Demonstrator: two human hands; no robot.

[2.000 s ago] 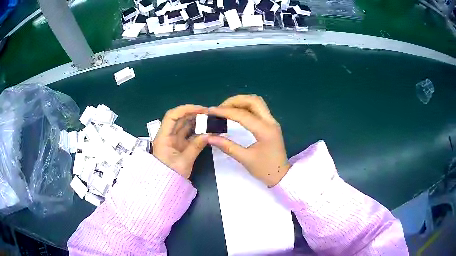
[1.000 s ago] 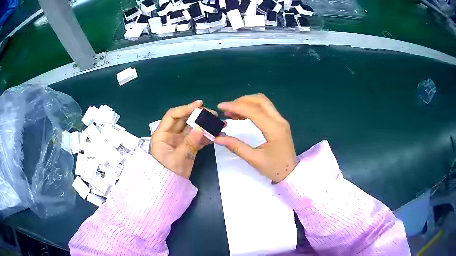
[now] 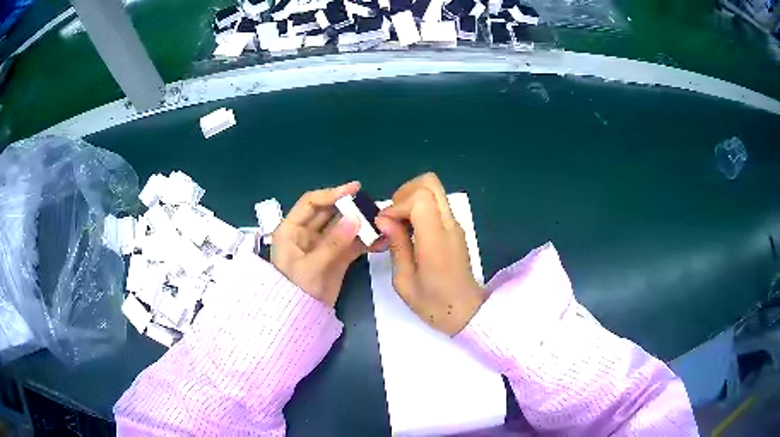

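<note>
A white-and-black part is held tilted between my two hands at the middle of the view. My left hand grips its white side between thumb and fingers. My right hand has thumb and index finger pinched at its right edge; the fingertips partly hide that edge. A long white paper sheet lies under and in front of my right hand. A loose pile of white plastic parts lies left of my left sleeve.
A clear plastic bag stands at the far left. A single white part lies near the pale rail. Behind the rail is a heap of white-and-black parts. A grey upright rises at upper left. A small clear scrap lies at right.
The part has turned in my fingers, showing a narrower black face and more of its white side. My right fingers have closed in on its right edge; they were apart from its top before.
</note>
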